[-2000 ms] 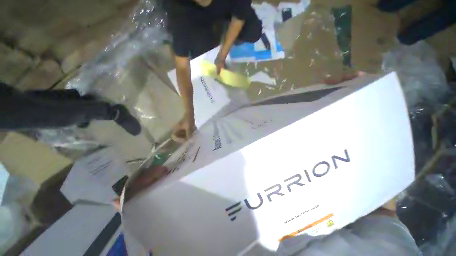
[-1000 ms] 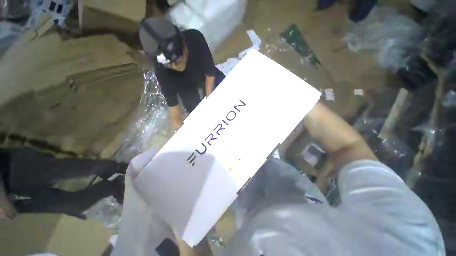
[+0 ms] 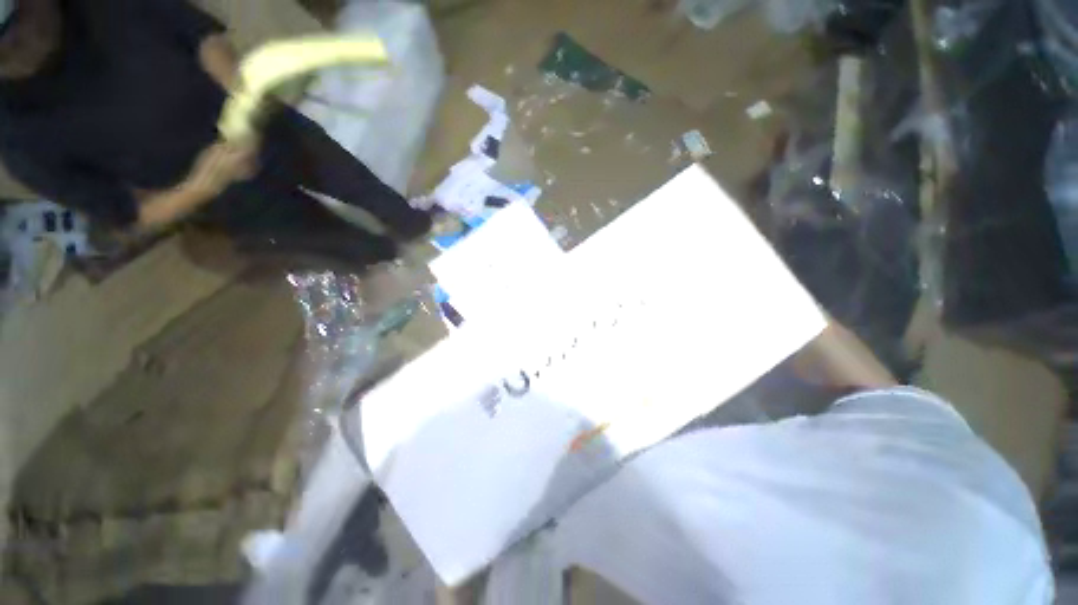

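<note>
A white printed carton with blurred FURRION lettering and a small orange mark lies tilted across the middle, in front of my body. A small blank white panel sticks out past its far edge; I cannot tell if it is a flap or a separate piece. My right forearm comes from a pale sleeve to the carton's right edge. My right hand is at that edge, with its fingers hidden behind the carton. My left hand cannot be made out; the carton's near left side hides that area.
A person in dark clothes stands at the upper left with a yellow strip at the hands. Brown cardboard lies at left. A white bundle, blue-and-white printed scraps, a green scrap and clear film lie beyond.
The carton has turned from a steep slant to a flatter one, and the small white panel now shows. The other person appears farther left and upright, with the yellow strip raised. The view has shifted.
</note>
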